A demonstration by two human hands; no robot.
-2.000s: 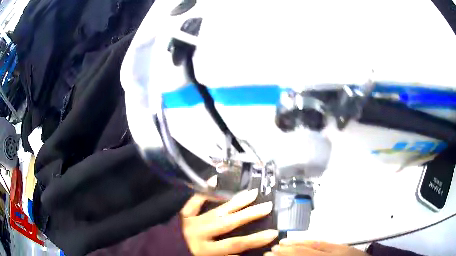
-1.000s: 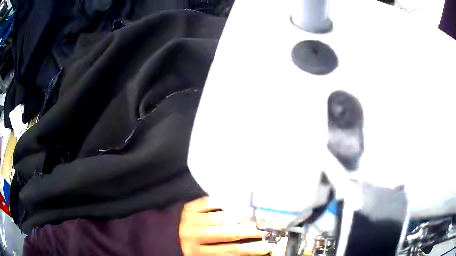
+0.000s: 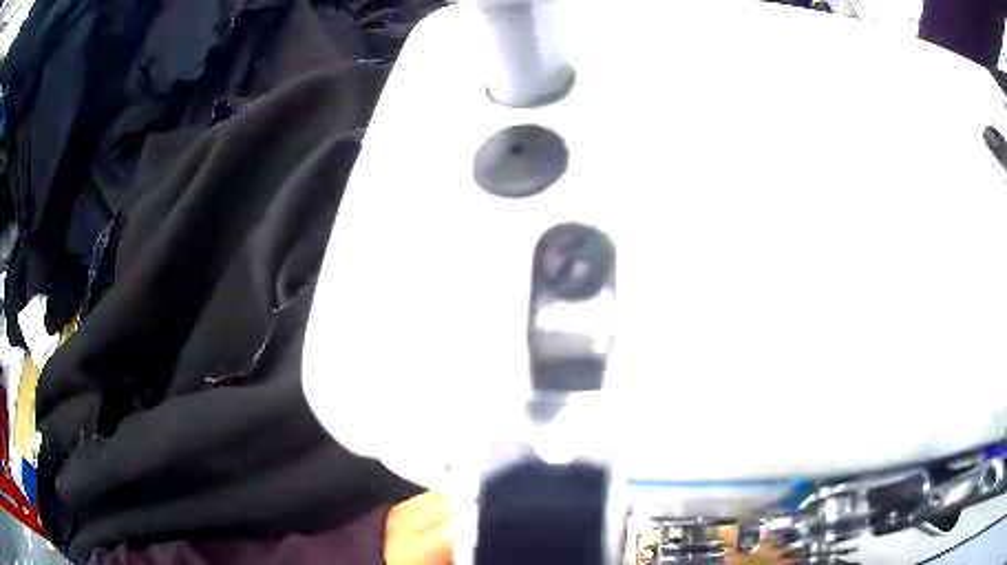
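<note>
Black cloth [image 3: 199, 331] lies in broad folds left of the white sewing machine head [image 3: 751, 265], with a thin speckled grey-white edge line running over it. My left hand [image 3: 417, 532] is at the bottom edge, coming out of a dark maroon sleeve. Only its back part shows beside the cloth; its fingers are hidden behind the machine head and cut off by the picture edge. Whether it holds the cloth cannot be told. My right hand is not recognisable in view. The needle area is hidden.
The machine head fills the centre and right, with a dark band and bracket [image 3: 541, 513] in front and shiny metal parts [image 3: 707, 535] low down. A darker cloth pile [image 3: 122, 88] is at the upper left. A red object [image 3: 16, 502] stands at the far left.
The view has moved from the machine's front to over its top, then the head shifted left in the picture. My left hand has become mostly hidden. My right hand, visible two seconds ago, has left view.
</note>
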